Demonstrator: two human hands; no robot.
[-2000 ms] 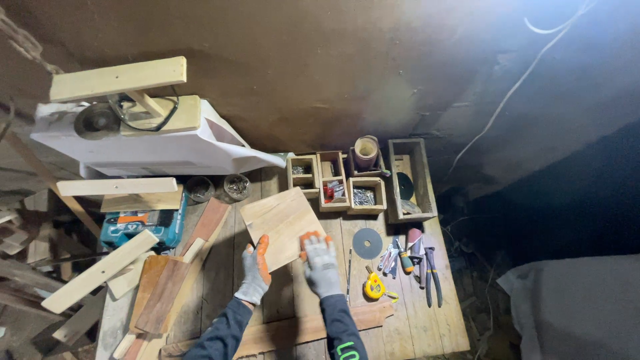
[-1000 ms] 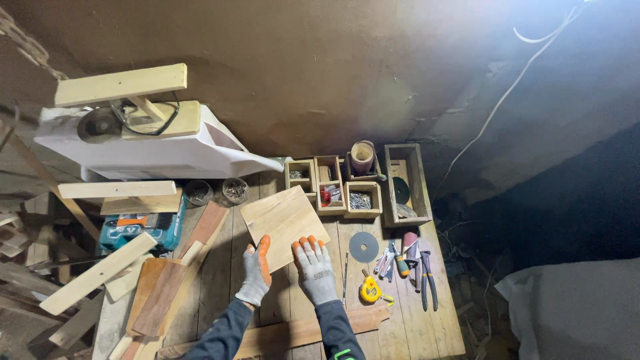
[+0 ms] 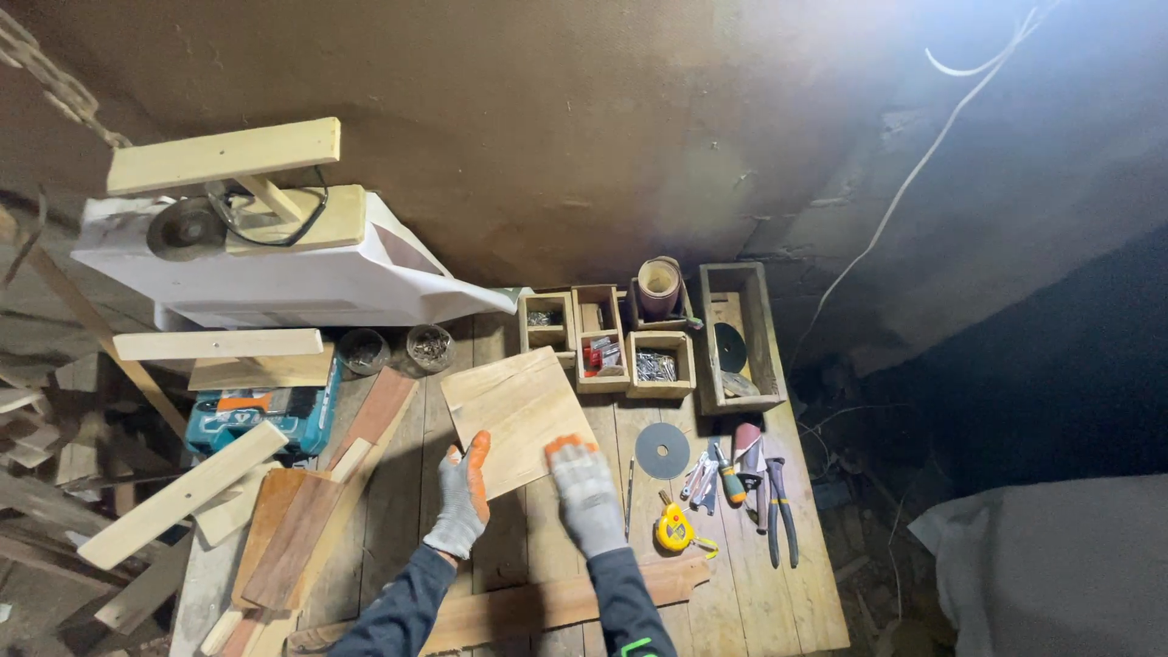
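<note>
A square light wood board is tilted over the plank workbench. My left hand, in a grey work glove with orange fingertips, grips its lower left edge with the thumb along the face. My right hand, gloved alike, lies with its fingertips on the board's right edge; whether it grips is unclear. Right of that hand are a pencil, a grey abrasive disc and a yellow tape measure. A long reddish wood strip lies on the bench, partly behind the right forearm.
Wooden boxes of screws or nails and a long wooden box stand at the back. Pincers and a screwdriver lie at right. At left are a teal tool case, stacked wood strips and a wooden T-shaped piece.
My right hand's fingers have moved from the board's face near its lower right corner to its right edge since one second ago. My left hand stays at the lower left edge.
</note>
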